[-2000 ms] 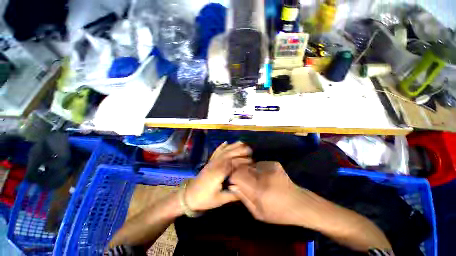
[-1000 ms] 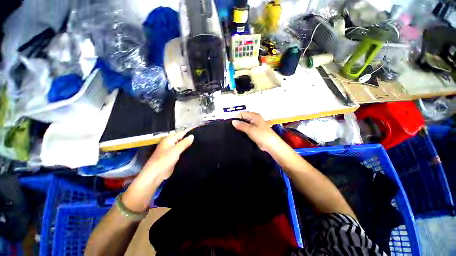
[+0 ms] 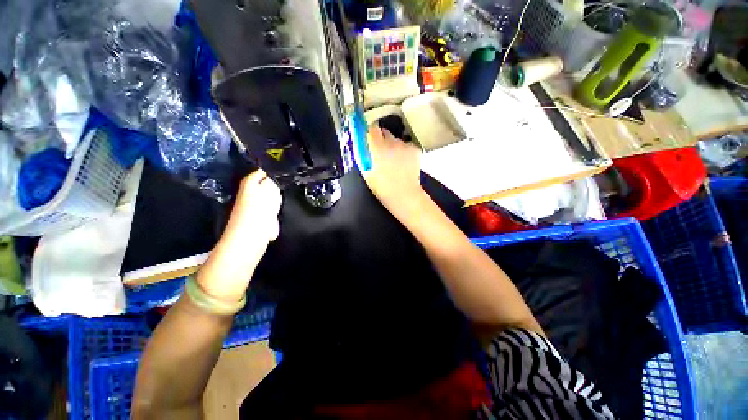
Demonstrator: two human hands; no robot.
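The black garment (image 3: 361,271) lies over my lap and up onto the table under the head of the industrial sewing machine (image 3: 275,123). My left hand (image 3: 261,205) is at the left of the machine head, fingers curled at the garment's edge. My right hand (image 3: 392,164) is right of the head, beside the blue-handled tool (image 3: 361,141) and at the near edge of the divided parts tray (image 3: 435,120). Its fingertips are by the small black parts (image 3: 394,125); whether it holds one is hidden.
A dark thread cone (image 3: 479,75) and a keypad (image 3: 389,66) stand behind the tray. A lime-green bottle (image 3: 619,61) is at the right. A blue crate (image 3: 668,328) holds black cloth. A red stool (image 3: 660,184) is beyond it. Clear plastic bags (image 3: 135,78) lie left.
The view has moved closer to the machine. The garment has moved forward under the machine head. My right hand has let go of its edge and reached to the parts tray.
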